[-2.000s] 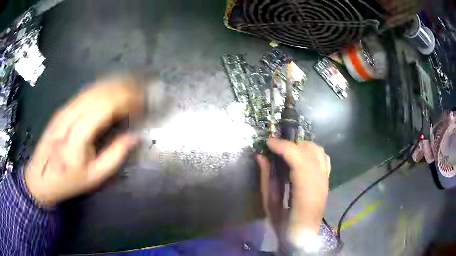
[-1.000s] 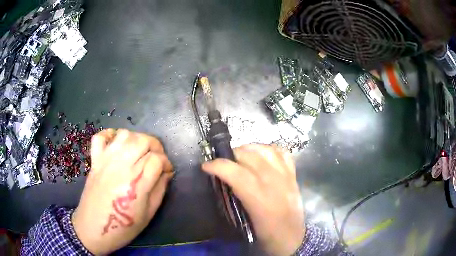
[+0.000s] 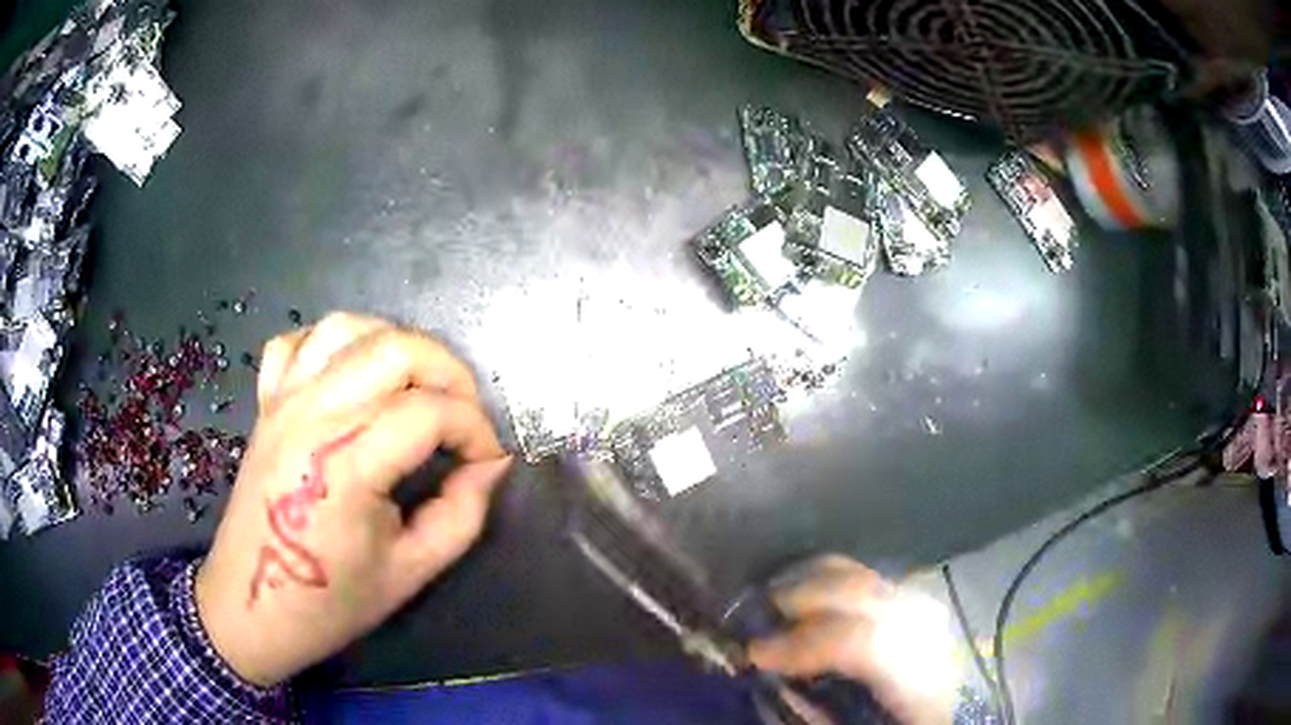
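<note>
My left hand (image 3: 354, 496), with red marks on its back, pinches the left end of a circuit board (image 3: 729, 404) between thumb and finger. The board reaches to the right and has a bright silver square on it. My right hand (image 3: 850, 630), blurred, holds the black soldering iron (image 3: 644, 552). The iron slants up and left; its blurred tip is over or beside the board's left part. Whether the tip touches the board cannot be told.
Tiny dark-red and black bits (image 3: 163, 418) lie left of my left hand. A board pile (image 3: 43, 269) is at far left. Several boards (image 3: 835, 213) lie upper right, below the fan grille (image 3: 977, 50). An orange-banded reel (image 3: 1111, 177) and black cord (image 3: 1048, 545) are at right.
A board now lies between my hands, its left end in my left hand's fingers. My right hand has moved down and right, and the iron now slants more with its tip lower.
</note>
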